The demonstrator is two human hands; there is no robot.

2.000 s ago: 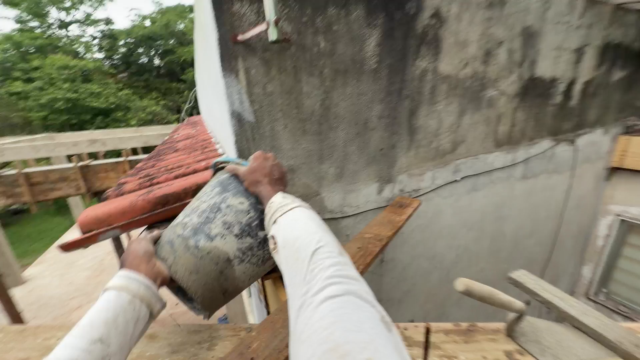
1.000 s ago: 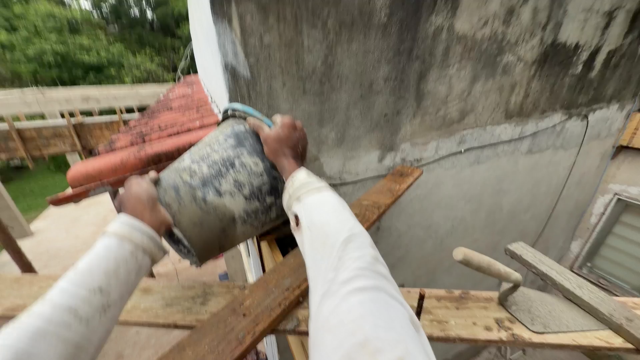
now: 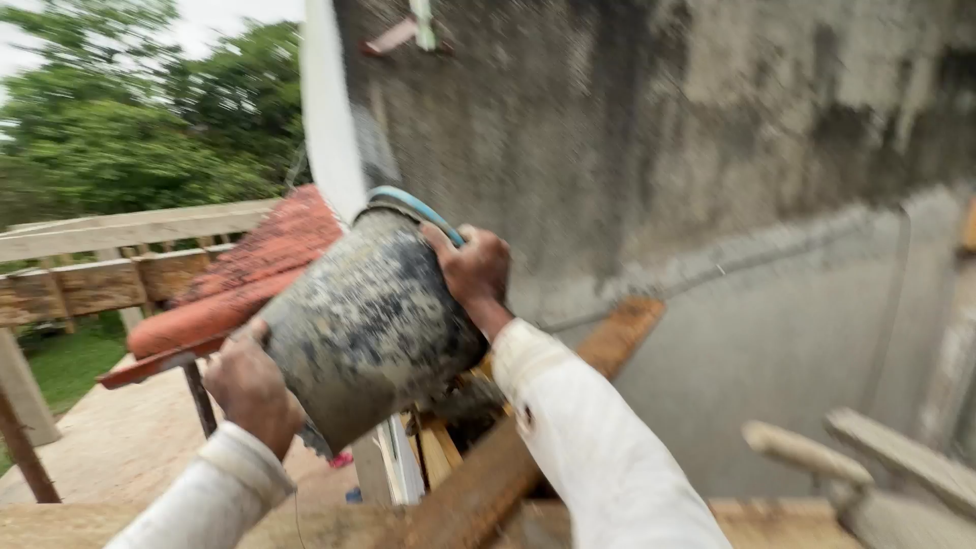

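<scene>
A mortar-caked bucket [image 3: 374,313] is tilted between my two hands, over the gap beside a slanted wooden plank [image 3: 496,473]. My left hand [image 3: 255,385] grips it at the lower left end. Up at the right, my right hand [image 3: 476,271] holds the other end, beside a light blue strip [image 3: 419,204] along its edge. The inside of the bucket is hidden from view. At the lower right, a trowel with a wooden handle [image 3: 808,454] lies near a narrow piece of wood [image 3: 900,457]; no hand touches it.
A stained cement wall [image 3: 610,137] rises ahead, with a smoother grey band below. Red roof tiles [image 3: 252,267] jut out just left of the bucket. Wooden boards [image 3: 175,528] run along the bottom edge. Timber beams [image 3: 137,229] stand at the left, over a lower pale floor [image 3: 145,435].
Both hands have kept hold of the bucket throughout. The view has tilted up since one second ago, and the wall bracket shows again at the top.
</scene>
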